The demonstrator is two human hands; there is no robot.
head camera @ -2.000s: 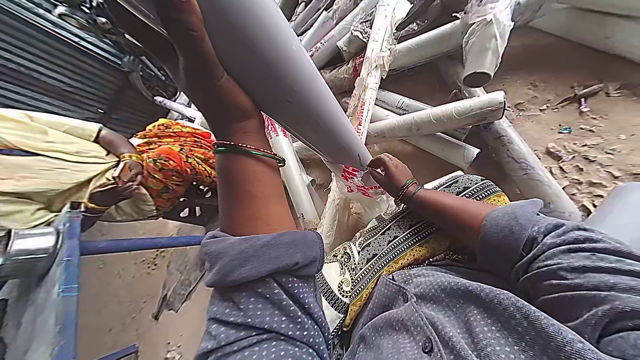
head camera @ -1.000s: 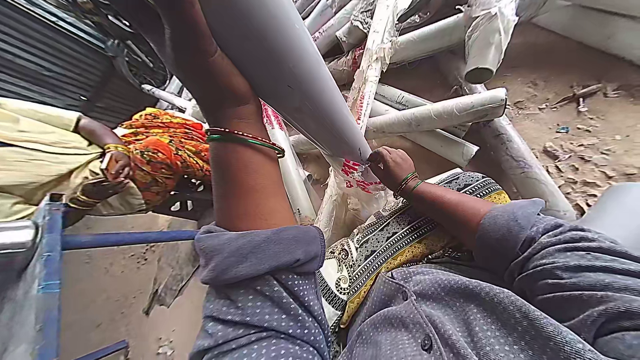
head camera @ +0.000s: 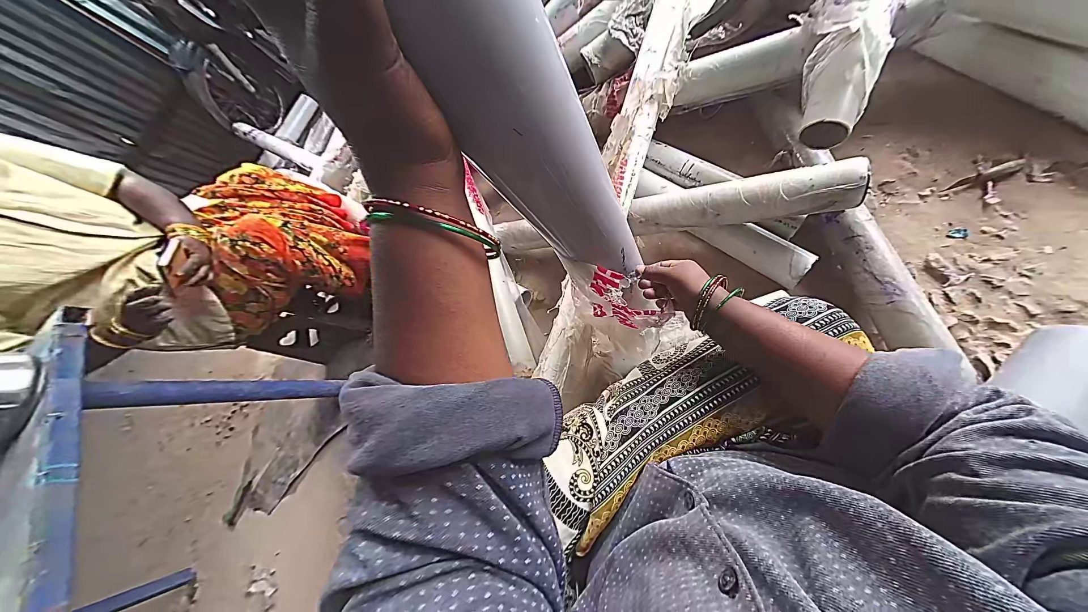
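A smooth grey plastic pipe (head camera: 518, 127) slants from the top of the view down to the middle. Thin clear plastic film with red print (head camera: 616, 297) hangs around its lower end. My right hand (head camera: 676, 285) pinches the film between thumb and fingers at the pipe's end. Along the pipe's upper left side lies my left hand (head camera: 340, 51), dark against the pipe; its fingers run past the top edge, so its grip is hidden. Bangles circle both wrists. Below the pipe's end, patterned cloth (head camera: 663, 399) covers my lap.
Several film-wrapped pipes (head camera: 756, 195) lie crossed on the dirt ground ahead and to the right. A blue metal frame (head camera: 212, 391) stands at the left. Beyond it is another person (head camera: 76, 229) in pale yellow clothing, holding a small object, near orange patterned cloth (head camera: 280, 238).
My right hand stays at the film by the pipe's lower end. The other person's hands have shifted slightly. The view has moved a little.
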